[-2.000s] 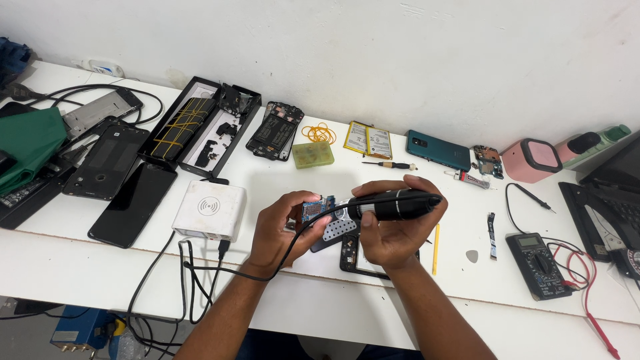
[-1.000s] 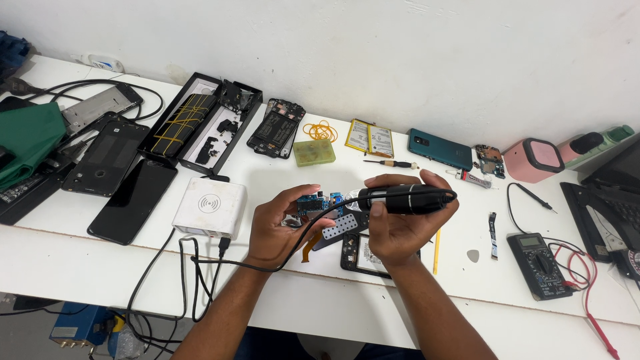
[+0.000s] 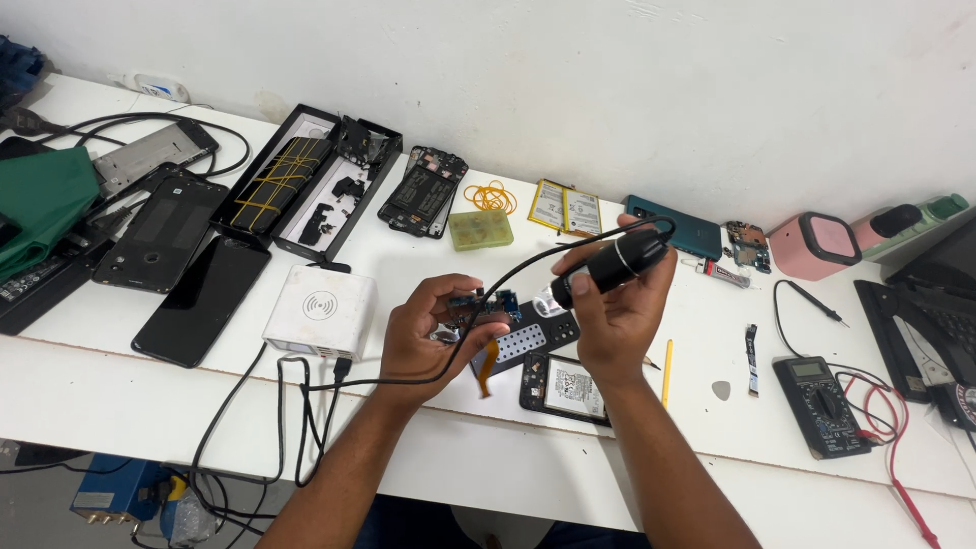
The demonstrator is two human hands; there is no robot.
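Note:
My left hand (image 3: 431,339) grips a small phone circuit board (image 3: 488,307) by its edge, and an orange flex cable (image 3: 488,367) hangs below it. In my right hand (image 3: 621,313) is a black handheld digital microscope (image 3: 619,265), tilted, its clear tip just right of the board and apart from it. The microscope's black cable loops over its rear end and runs down across my left hand. Beneath both hands lies a dark plate with a dotted metal panel (image 3: 521,343). An opened phone with its battery (image 3: 568,387) lies by my right wrist, which partly hides it.
A white charger box (image 3: 320,311) with cables stands at left, beside black phones (image 3: 202,301) and a black box of parts (image 3: 335,183). Behind lie a greenish case (image 3: 480,229), batteries (image 3: 566,207) and a teal phone (image 3: 674,227). A multimeter (image 3: 820,408) lies at right.
My right hand has turned the microscope from nearly level to a slant, its clear tip now showing. The tip stands farther from the circuit board than before.

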